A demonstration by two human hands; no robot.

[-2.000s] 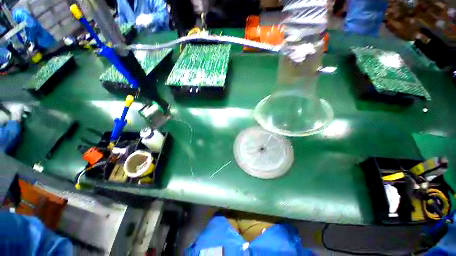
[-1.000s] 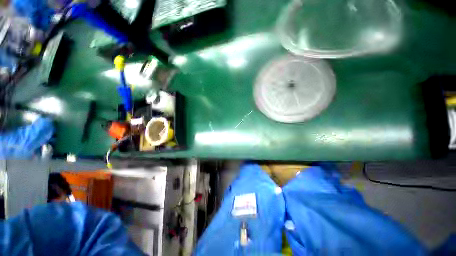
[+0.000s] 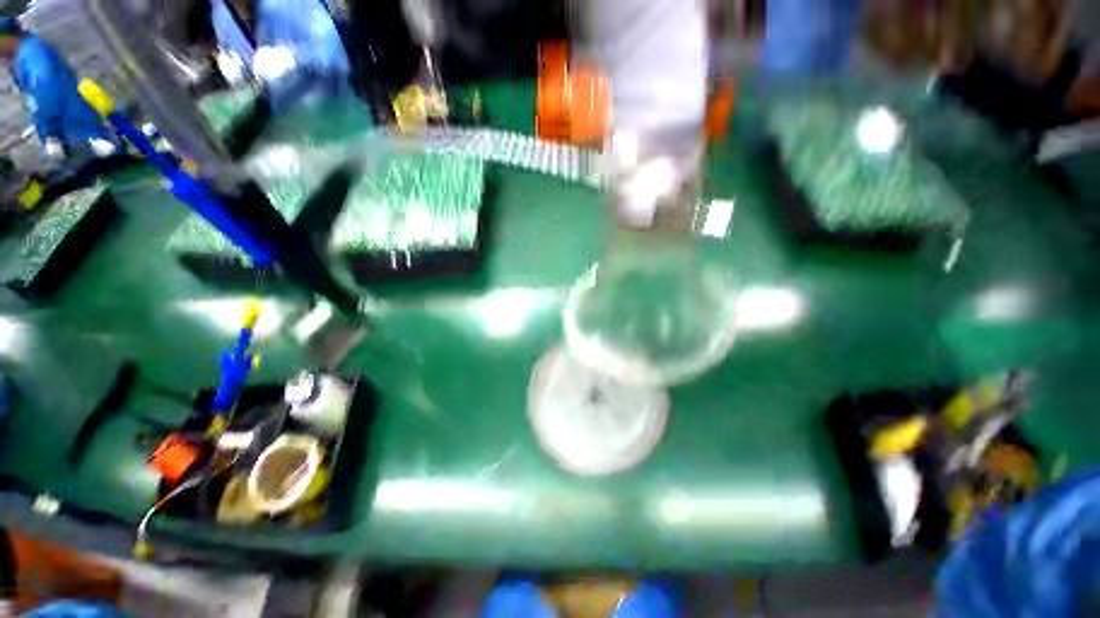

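Neither of my hands shows; only a blue sleeve (image 3: 1025, 549) is in the lower right corner, beside the right tool bin. The picture is blurred. A pale round disc (image 3: 597, 417) lies flat on the green mat (image 3: 483, 423) in front of me. The clear flared fume hood (image 3: 651, 320) hangs over the disc's back edge. The left tool bin (image 3: 350, 471) holds a cream ring (image 3: 286, 472), a white bottle (image 3: 321, 401) and an upright blue tube (image 3: 233, 368) with a yellow end. The right tool bin (image 3: 854, 465) holds yellow and white items.
Green circuit boards on dark supports stand at the back left (image 3: 410, 205) and back right (image 3: 856, 169). A whitish duct (image 3: 657, 73) rises above the hood. A long blue tube (image 3: 199, 199) leans at the left. Orange objects (image 3: 573, 97) and people in blue are behind the bench.
The view has tilted up again, so the far boards and duct show once more. A blue sleeve now shows larger at the lower right, near the right bin. The disc and bins remain on the mat.
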